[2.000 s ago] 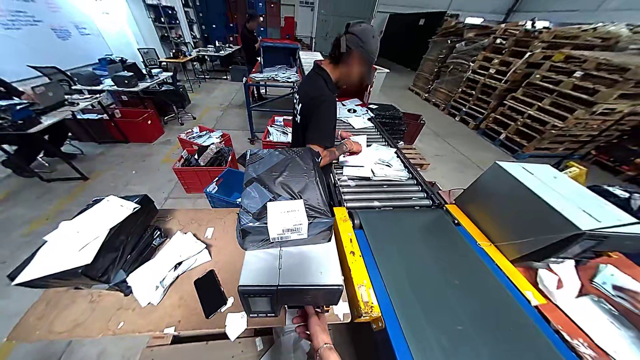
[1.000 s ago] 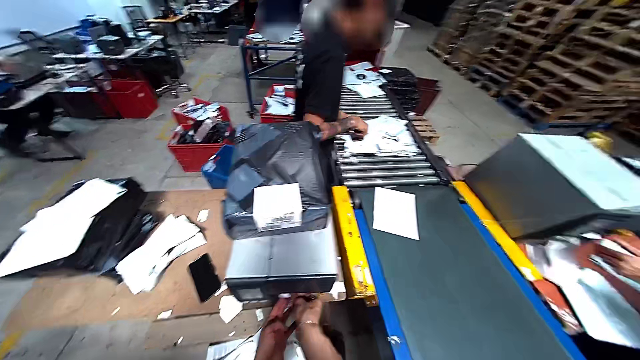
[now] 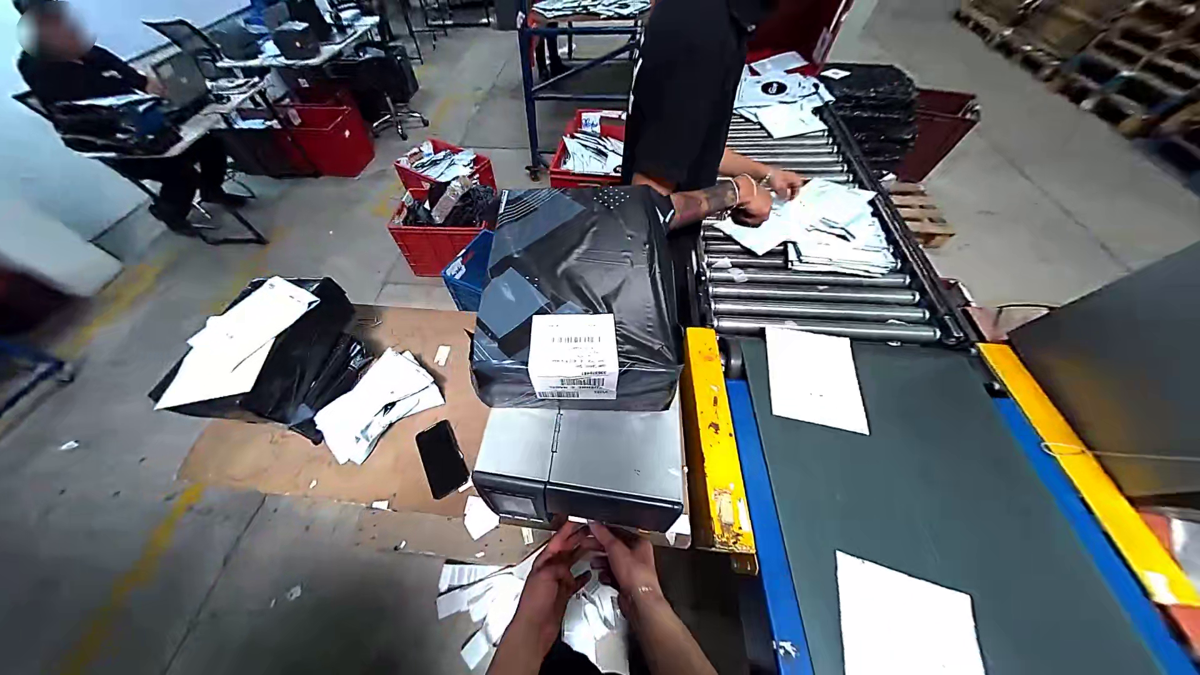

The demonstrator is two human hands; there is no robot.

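A grey label printer (image 3: 600,459) stands on a cardboard-topped table, and a black plastic-wrapped parcel (image 3: 581,281) with a white label rests on it. My left hand (image 3: 565,555) and my right hand (image 3: 626,561) are side by side at the printer's lower front edge. Their fingertips meet a small white piece (image 3: 579,521) at the printer's front; whether either hand grips it is not clear. A black smartphone (image 3: 442,458) lies left of the printer. Farther left are white envelopes (image 3: 380,405) and another black parcel (image 3: 328,319) with white sheets on top.
To the right runs a conveyor belt (image 3: 919,469) with white envelopes on it, edged by a yellow rail (image 3: 717,441). A co-worker (image 3: 684,103) handles envelopes over the rollers (image 3: 825,309). Red crates (image 3: 436,246) stand behind the table. Loose paper labels (image 3: 487,600) lie below its front edge.
Two seconds ago only one of my hands showed at the printer; now both are there. White envelopes have appeared on the belt, which was bare before. The view has tilted down.
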